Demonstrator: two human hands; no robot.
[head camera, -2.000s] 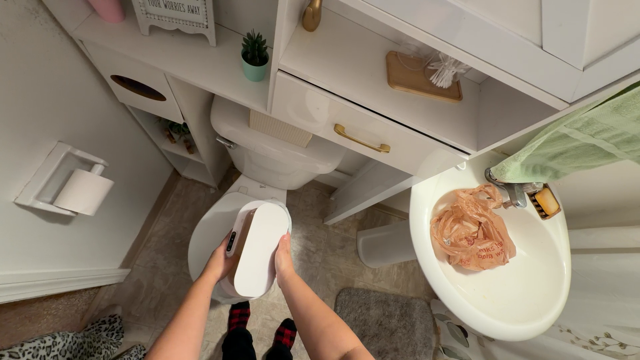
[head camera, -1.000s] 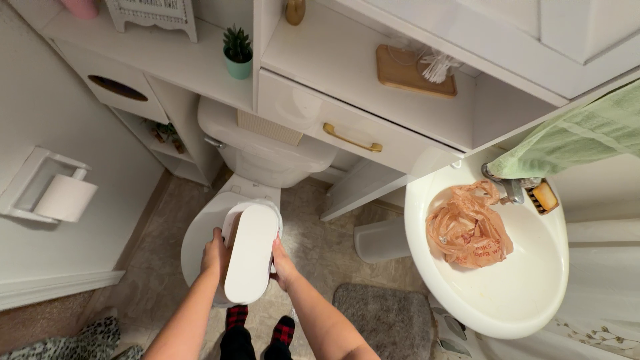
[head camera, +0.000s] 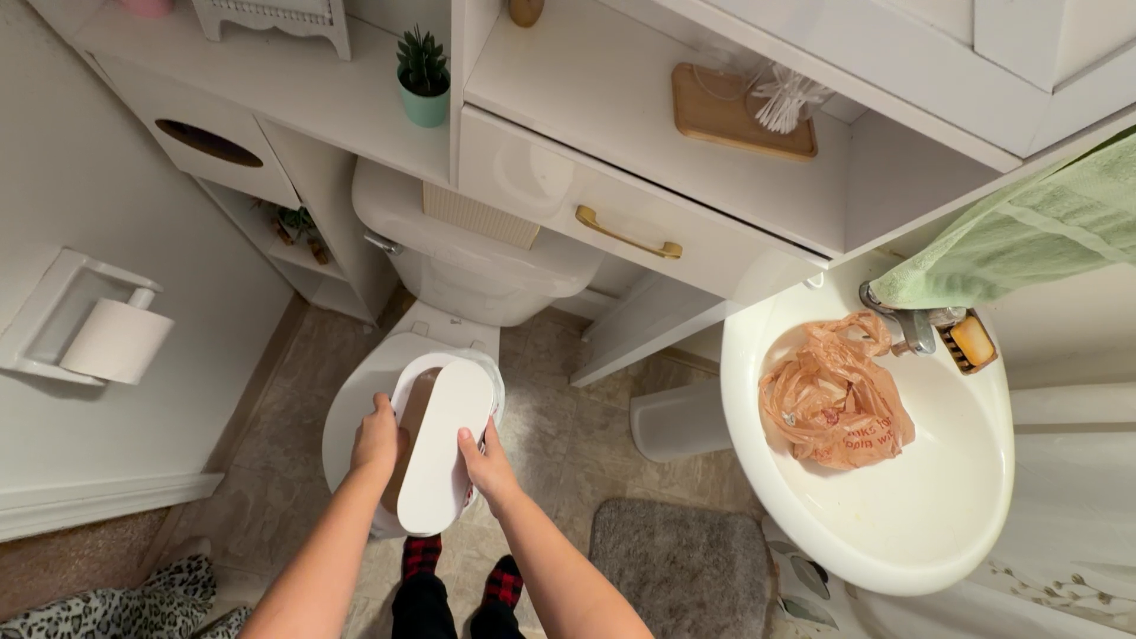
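Observation:
Between my two hands is a white oval container (head camera: 448, 444) with a brownish side, held tilted above the closed toilet lid (head camera: 351, 417). My left hand (head camera: 379, 439) grips its left edge. On the opposite edge rests my right hand (head camera: 488, 457), thumb on the white face and fingers partly hidden behind it. A crumpled brown plastic bag (head camera: 834, 399) lies in the sink bowl to the right, touched by neither hand.
The white sink (head camera: 923, 559) has a faucet (head camera: 914, 328) and yellow soap (head camera: 972, 342) in a dish. Above the toilet tank (head camera: 479, 266) is a shelf unit with a gold drawer handle (head camera: 628, 235), a potted plant (head camera: 422, 84) and a wooden tray (head camera: 710, 111). A grey mat (head camera: 679, 568) lies on the floor.
The container has turned in my hands, so its broad white face shows more and the dark mark on its side no longer shows. The bag has stayed in the sink.

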